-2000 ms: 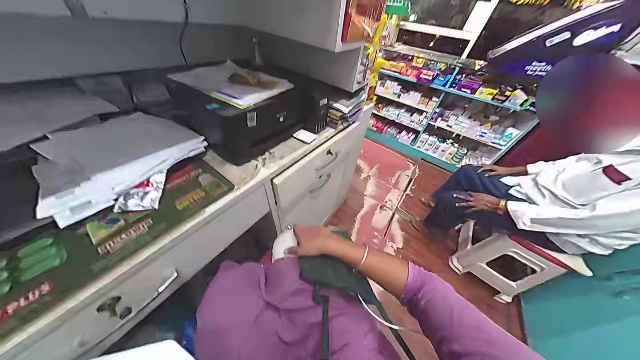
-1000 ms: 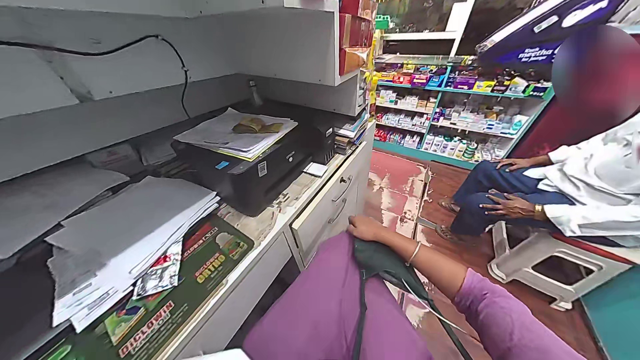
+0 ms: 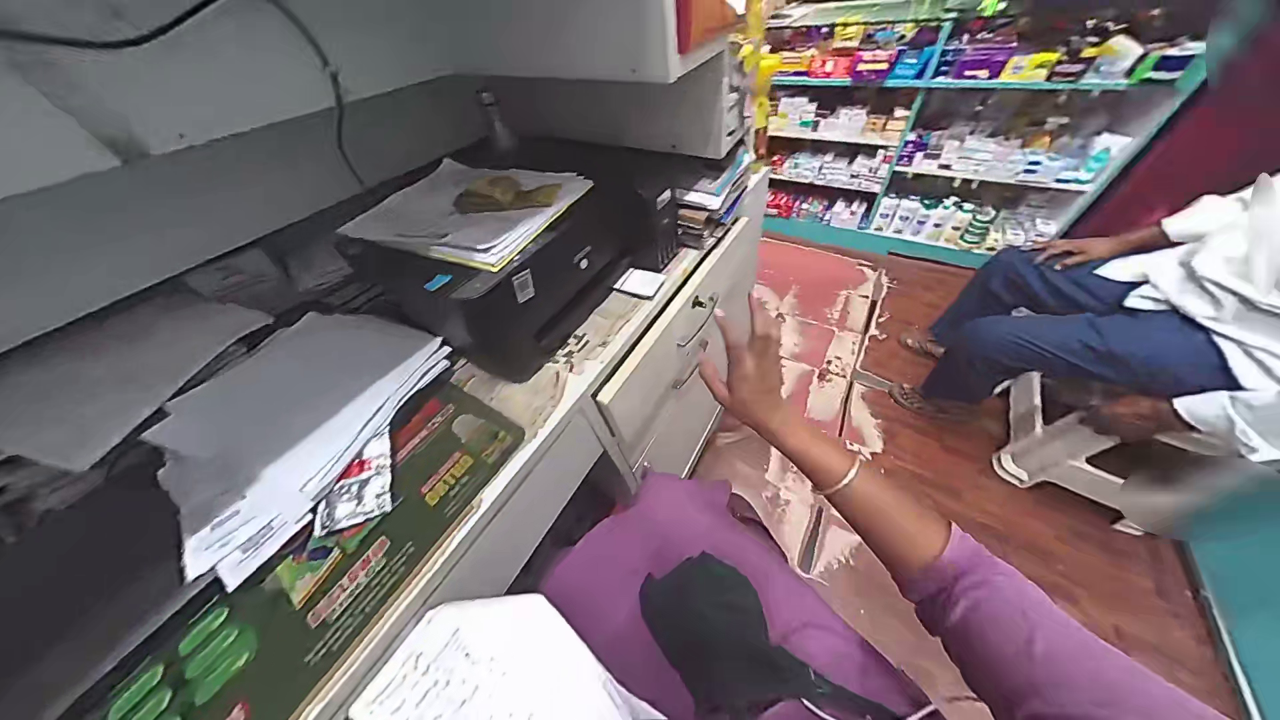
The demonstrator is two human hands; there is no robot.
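Observation:
My right hand (image 3: 752, 362) is raised with its fingers spread, holding nothing, in front of the white drawers (image 3: 690, 335) below the counter. A bangle circles its wrist. A dark green cloth (image 3: 705, 620) lies on my purple-clothed lap. White paper with handwriting (image 3: 500, 660) is at the bottom edge, close to my lap. My left hand does not show. Left of my right hand, a black printer (image 3: 520, 300) stands on the counter, with papers (image 3: 480, 215) and a crumpled brownish thing (image 3: 507, 194) on top.
Paper stacks (image 3: 300, 400) and a foil packet (image 3: 358, 490) lie on the green printed counter mat (image 3: 370, 590). A seated person in blue trousers (image 3: 1090, 340) is at the right, on a white stool (image 3: 1060, 450). Stocked shelves (image 3: 930, 175) stand behind the worn red floor (image 3: 810, 290).
My right hand has left the dark green cloth on my lap and risen, its fingers now spread. White paper with handwriting has come into view at the bottom.

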